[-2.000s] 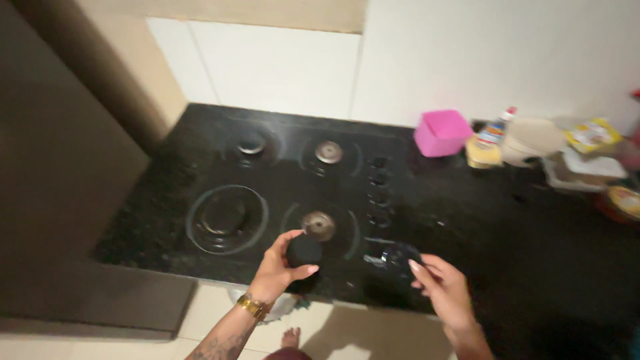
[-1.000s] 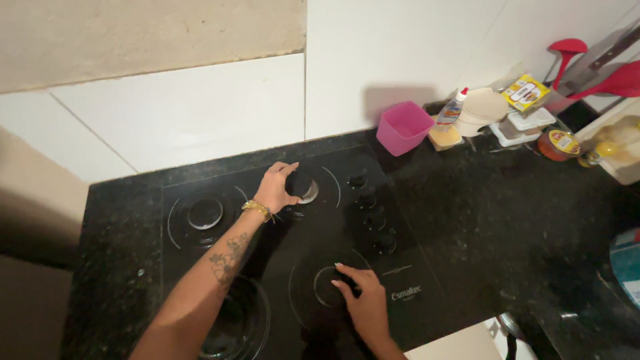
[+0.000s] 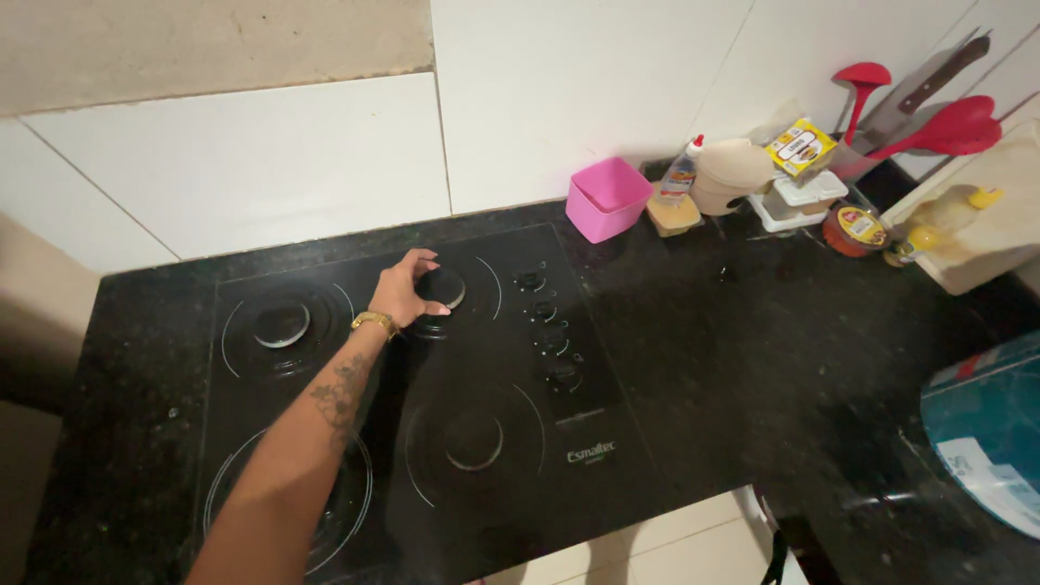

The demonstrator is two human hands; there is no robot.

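My left hand (image 3: 410, 288), with a gold watch or bracelet at the wrist, grips a round black burner cap (image 3: 442, 288) by its edge at the back right burner of the black glass cooktop (image 3: 390, 374). My right hand is out of the frame. Another burner cap (image 3: 474, 439) sits on the front right burner, and one more (image 3: 282, 325) is on the back left burner. My forearm partly covers the front left burner. Several black control knobs (image 3: 552, 337) run in a line along the cooktop's right side.
On the dark stone counter (image 3: 699, 357) stand a pink square container (image 3: 608, 199), a squeeze bottle (image 3: 679, 172), food tubs (image 3: 800, 199), a jar (image 3: 855, 231) and red utensils (image 3: 942, 130) beside a knife (image 3: 946, 73). A large teal container (image 3: 987, 431) is at the right edge. White tiles (image 3: 244, 162) line the wall.
Two seconds ago both hands held dark round parts near the cooktop's front edge. My left hand moved to the back right burner; my right hand, at the front right burner one second ago, has left view.
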